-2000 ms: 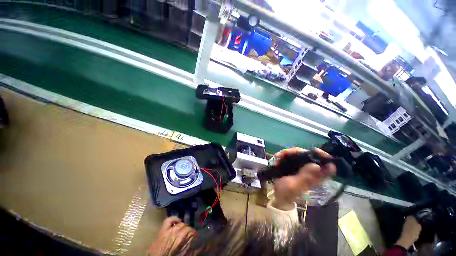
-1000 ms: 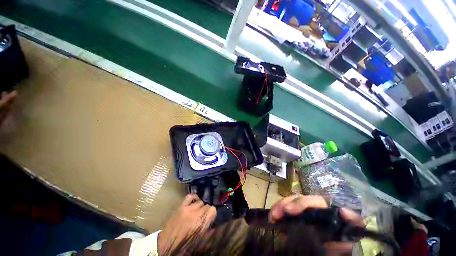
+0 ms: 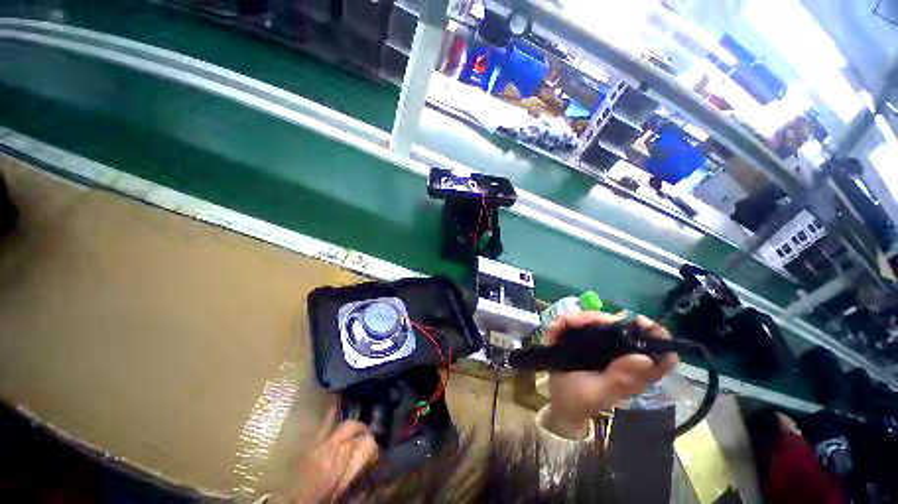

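An opened black speaker cabinet lies on the cardboard-covered bench. Its upper shell (image 3: 440,303) holds a driver (image 3: 377,333) with a round silver magnet. Red wires (image 3: 445,366) run to the lower shell (image 3: 421,435), where a green dot shows. My left hand (image 3: 338,455) rests at the lower shell's left side, fingers on its edge; hair partly hides the shell. My right hand (image 3: 610,369) grips a black electric screwdriver (image 3: 591,345), raised and nearly level, its tip pointing left at the screw feeder (image 3: 499,346). Whether tip and feeder touch is unclear.
A green-capped bottle (image 3: 588,300) stands behind my right hand. Another opened cabinet (image 3: 473,212) sits on the green belt (image 3: 325,193), and more black cabinets (image 3: 729,320) are further right. Yellow paper (image 3: 704,463) lies at lower right. A person's red sleeve (image 3: 788,463) shows beside it.
Since one second ago, my right hand and screwdriver have moved up from beside the lower shell to the feeder. My left hand stays at the shell. The camera view has shifted.
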